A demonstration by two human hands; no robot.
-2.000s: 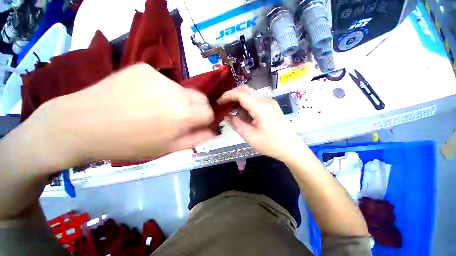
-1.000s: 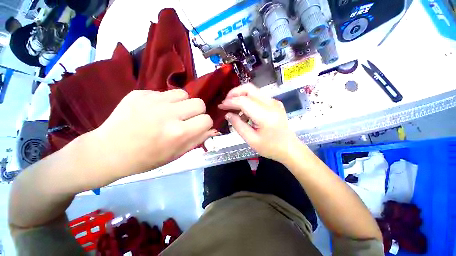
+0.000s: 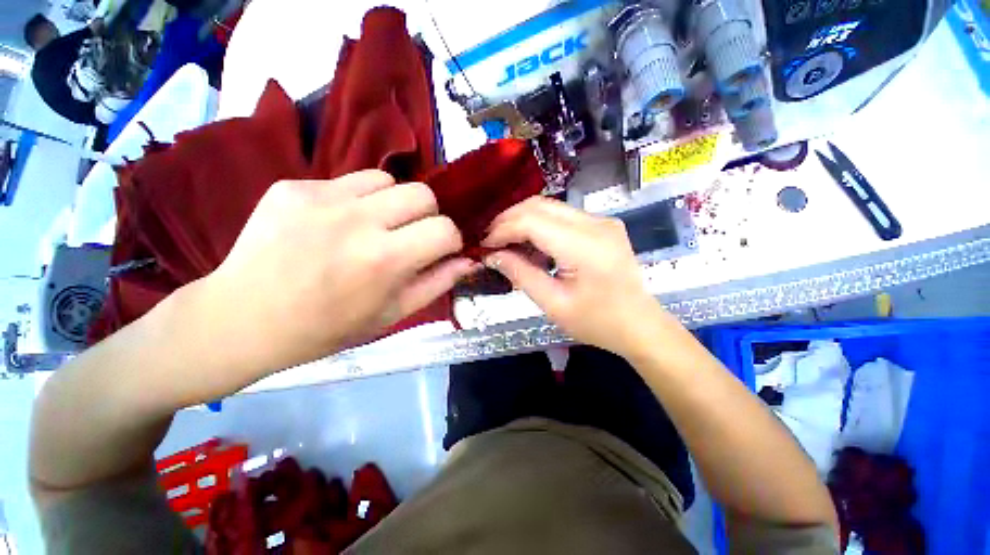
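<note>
A dark red garment lies in a heap left of the needle area of the white JACK sewing machine. A narrow red tube of it, the sleeve end, runs up to the presser foot and needle area. My left hand is closed on the red fabric, with fingertips at its near edge. My right hand pinches the same edge between thumb and fingers, close to the left fingertips. The exact grip is partly hidden by the fingers.
Black thread snips lie right of the needle. Lint specks lie beside the plate. A measuring tape runs along the front edge. A blue bin holds white and dark red pieces. A red crate and garments are on the floor.
The fingertips of both hands have come together at the fabric edge, where a gap showed between them before. The red tube still reaches the needle area. The camera view has shifted slightly.
</note>
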